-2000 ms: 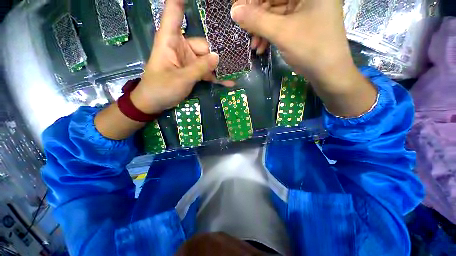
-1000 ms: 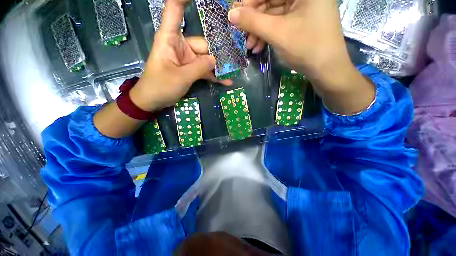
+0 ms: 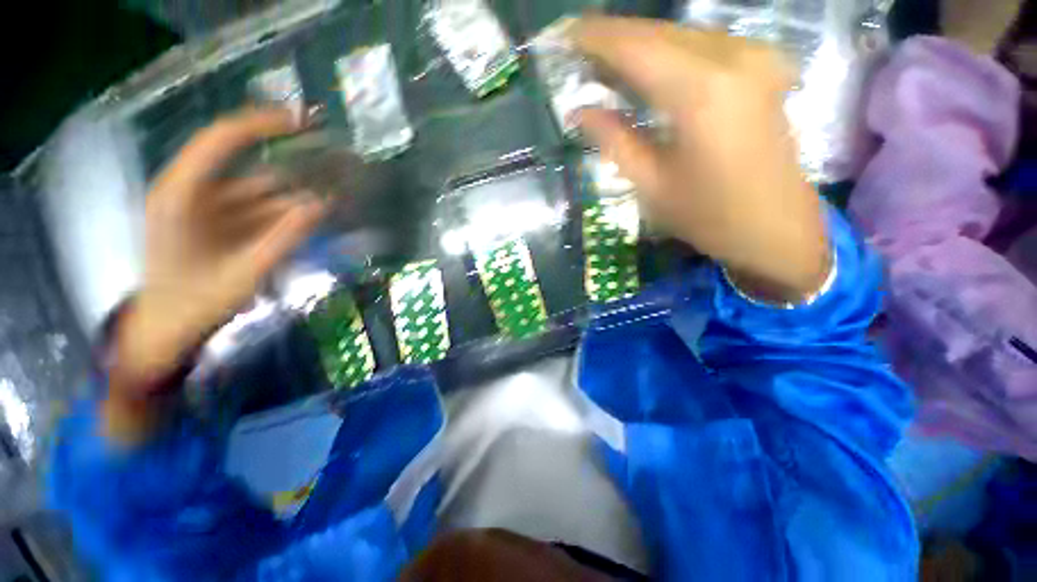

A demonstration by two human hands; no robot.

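Observation:
Bare green circuit boards with pale round pads lie in the near row of the clear blister tray. Silvery film-covered boards lie in the far row; one shows green at its lower end. My left hand is blurred at the left over the tray, fingers apart, with nothing visible in it. My right hand is blurred over the tray's right part. Its thumb and fingers are around another silvery piece; blur hides whether they grip it.
Shiny clear plastic packaging with pale sheets lies beyond my right hand. A co-worker's pink sleeve is at the right. The tray's glaring left edge is beside my left hand.
The hands have parted; my left hand has moved left and its fingers have spread. The patterned board held up between them is no longer there. The view has shifted and blurred.

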